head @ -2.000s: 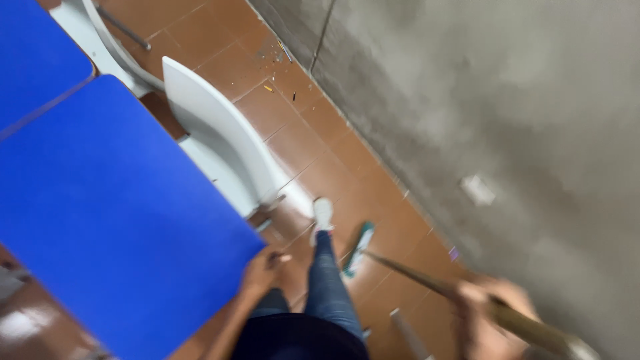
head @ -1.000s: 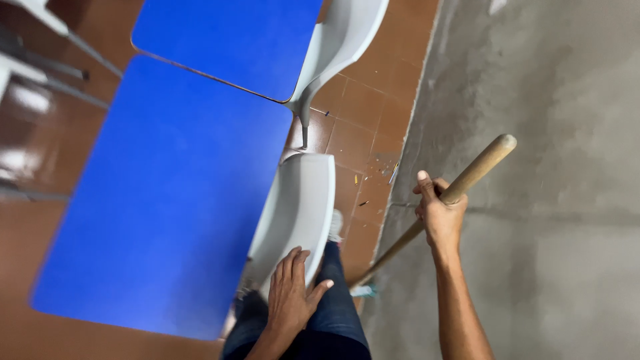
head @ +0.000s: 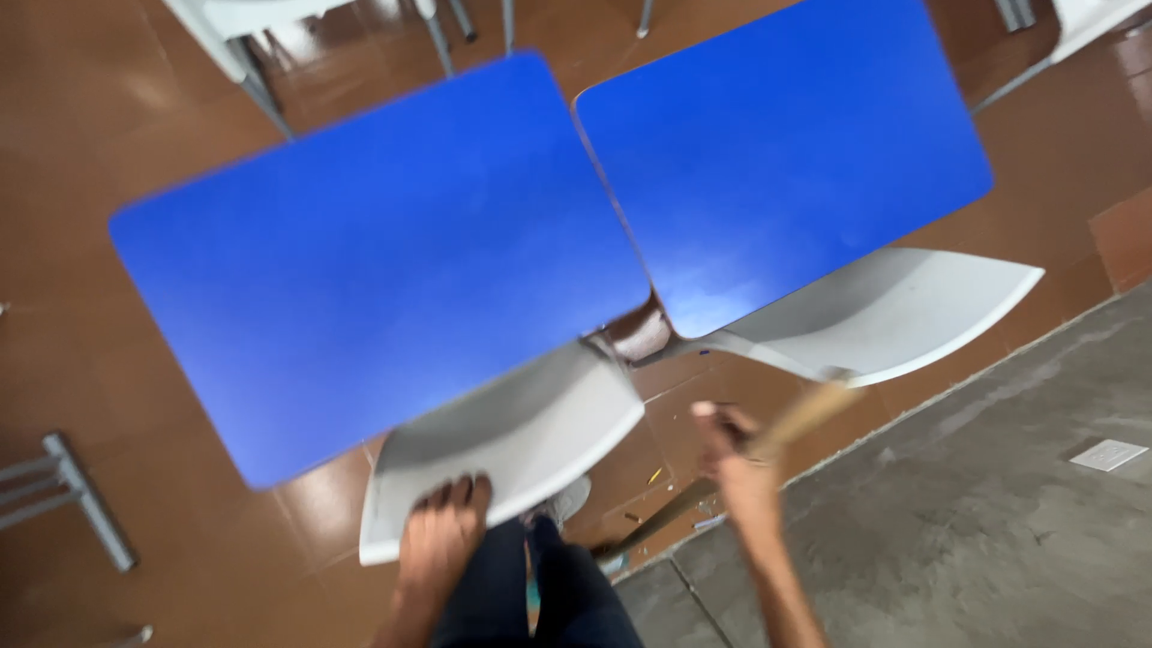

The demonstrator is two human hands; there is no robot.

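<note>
My left hand (head: 445,531) rests on the top edge of a white plastic chair (head: 531,432), its fingers over the inner side of the backrest. My right hand (head: 738,450) is closed around a wooden broom handle (head: 805,414), which slants down toward the floor by my feet. A small teal part of the broom head (head: 615,565) shows beside my leg; the rest is hidden. The chair is pushed partly under a blue tabletop (head: 387,279). Another blue tabletop (head: 774,162) stands beside it, with a second white chair (head: 891,315) partly under it.
A grey wall (head: 972,504) runs along the lower right, bearing a white cover plate (head: 1109,454). Small bits of debris (head: 654,475) lie on the brown tiled floor between chair and wall. More white chairs (head: 261,13) and metal legs (head: 90,504) stand beyond the tables and at left.
The view has turned strongly. Two seconds ago my left hand was at the blue table's corner; a second ago it was on the chair back, where it remains. My right hand still holds the handle.
</note>
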